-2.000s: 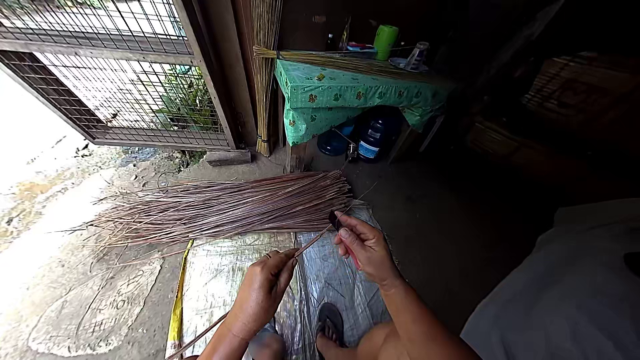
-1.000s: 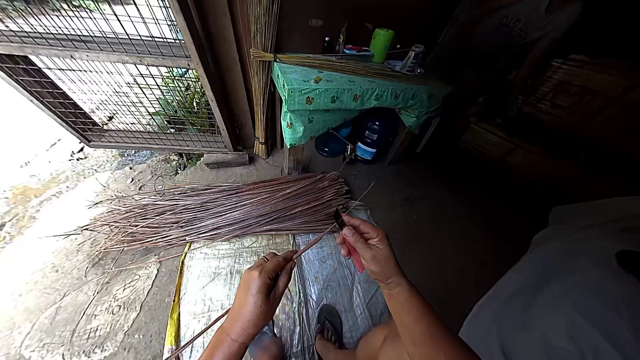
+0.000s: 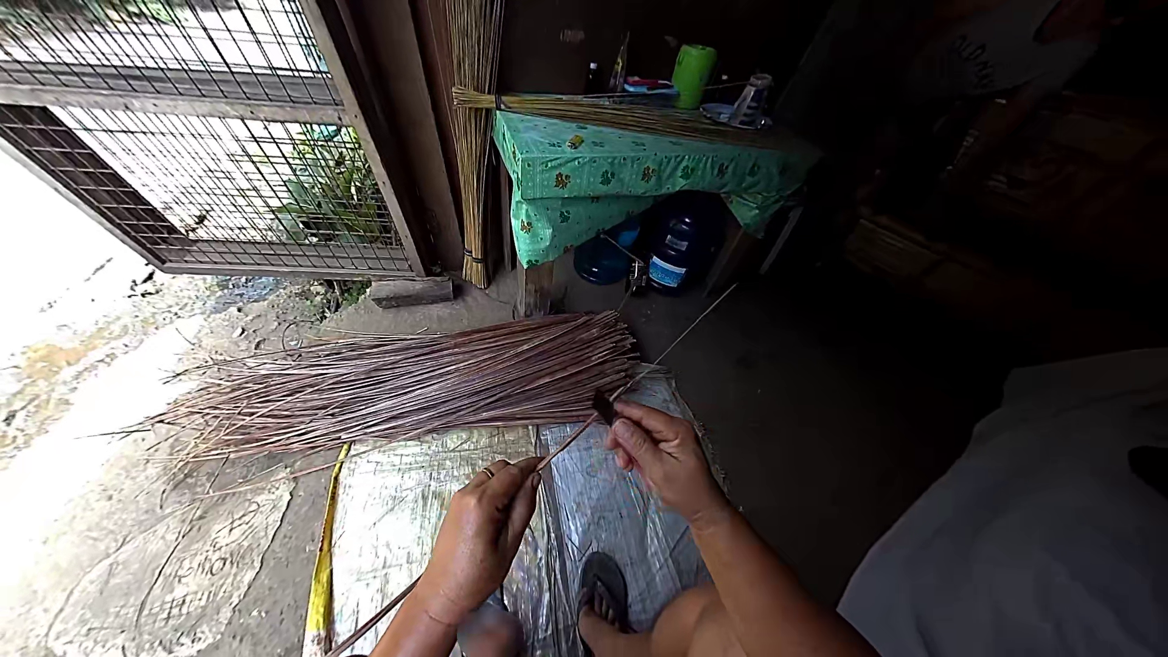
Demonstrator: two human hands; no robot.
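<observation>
My left hand (image 3: 485, 529), a ring on one finger, grips a thin reddish-brown stick (image 3: 568, 444) that runs from under my forearm up to the right. Farther along the same stick, my right hand (image 3: 662, 452) holds a small dark tool (image 3: 604, 407) against it; the tool's exact kind is unclear. Past the tool the stick looks paler and points toward the upper right. Just beyond both hands a large pile of similar thin sticks (image 3: 438, 379) lies across the floor and the edge of a plastic sheet (image 3: 429, 511).
A table with a green patterned cloth (image 3: 639, 173) bears a stick bundle, a green cup (image 3: 694, 75) and a glass. Below it are blue water bottles (image 3: 673, 255). A mesh gate (image 3: 228, 182) stands at left, pale cloth (image 3: 1022, 547) at right. A person (image 3: 995, 55) is in the dark background.
A pale length of stick now reaches well past the tool toward the upper right, longer than in the earlier frames. The red part seen at my right hand earlier is no longer visible.
</observation>
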